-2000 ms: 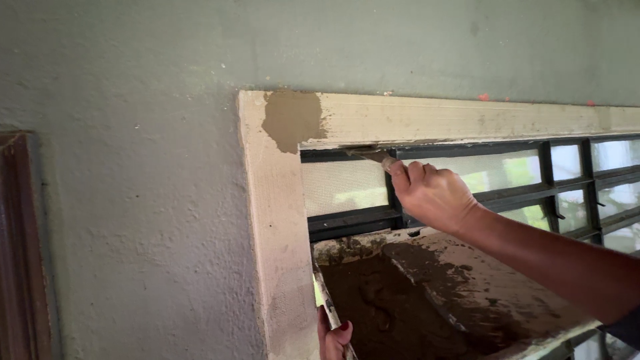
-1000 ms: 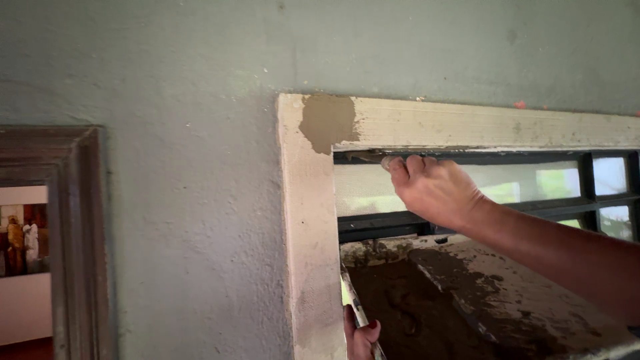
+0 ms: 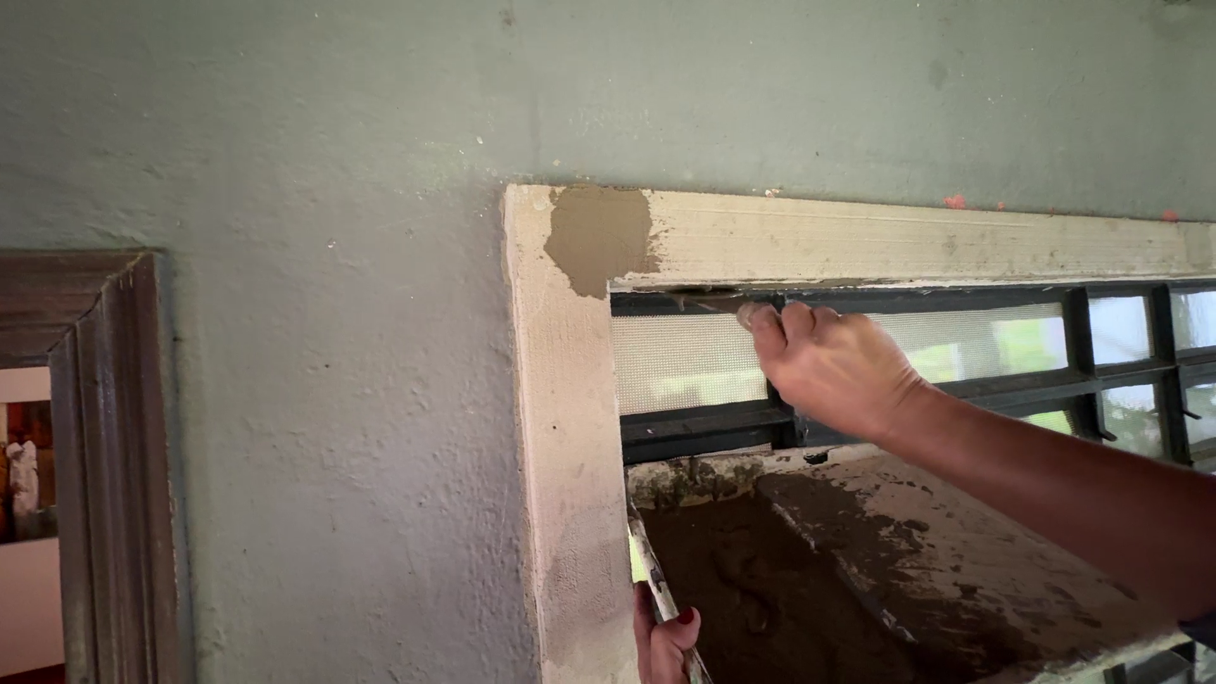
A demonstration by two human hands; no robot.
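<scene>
My right hand point(image 3: 836, 366) grips the handle of a putty knife point(image 3: 711, 302), whose thin blade lies against the underside of the cream window frame's top piece point(image 3: 855, 237). A patch of brown filler point(image 3: 600, 237) covers the frame's upper left corner. Low in the view, my left hand point(image 3: 667, 632) holds the edge of a shallow tray point(image 3: 651, 560) beside the frame's left upright. Wet brown filler point(image 3: 750, 570) lies in the tray, and more is smeared over its pale sloping part. Most of my left hand is hidden by the tray and the view's lower edge.
Behind the hands is a window with dark bars point(image 3: 1073, 332) and mesh screen point(image 3: 689, 356). The rough grey-green wall point(image 3: 342, 285) surrounds the cream frame. A brown-framed mirror or picture point(image 3: 114, 427) hangs at the left; which one I cannot tell.
The view has shifted to the left, bringing more of the brown frame in. My right hand stays at the underside of the top piece with the putty knife.
</scene>
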